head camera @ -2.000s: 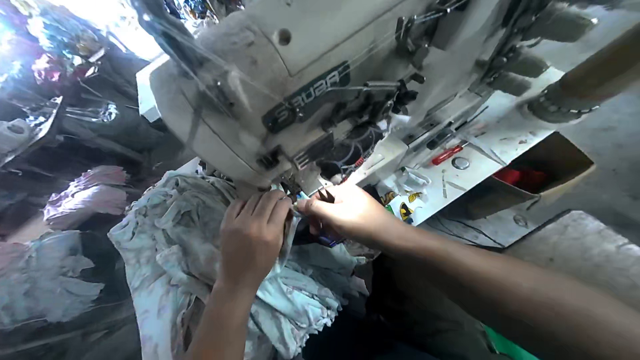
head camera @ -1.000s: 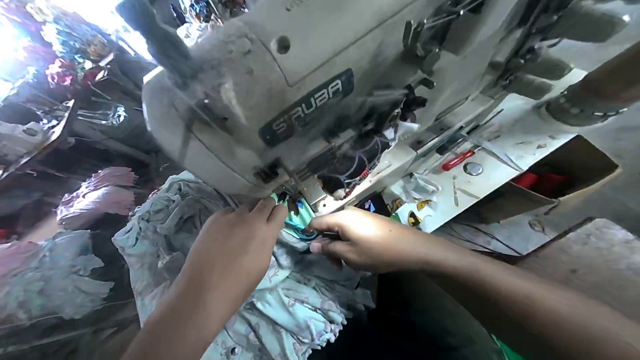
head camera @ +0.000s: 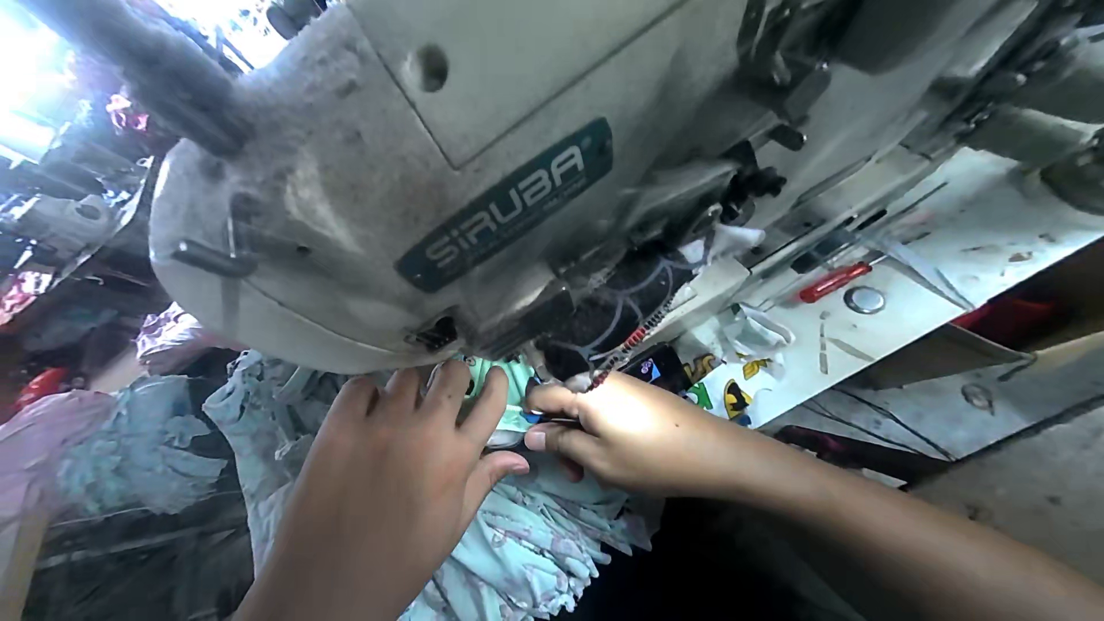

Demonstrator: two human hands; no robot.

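A Siruba industrial sewing machine (head camera: 362,198) fills the upper middle of the view. Below its head, my left hand (head camera: 414,457) lies palm down with fingers spread on mint-green fabric (head camera: 492,379). My right hand (head camera: 621,431) pinches the right edge of that fabric between thumb and forefinger, near something small and blue. The needle area is mostly hidden by the machine head and my fingers. Pale blue printed, ruffled fabric (head camera: 517,535) hangs bunched beneath both hands.
On the white machine table at right lie a red-handled screwdriver (head camera: 835,282), a round metal disc (head camera: 864,300) and crumpled scraps (head camera: 750,332). A cardboard box (head camera: 940,358) stands beside the table's edge. Pink and blue cloth piles (head camera: 138,440) are at left.
The view has moved closer to the machine. My left hand has gone from bunched fingers to lying flatter and spread over the fabric; my right hand stays at the fabric's right side.
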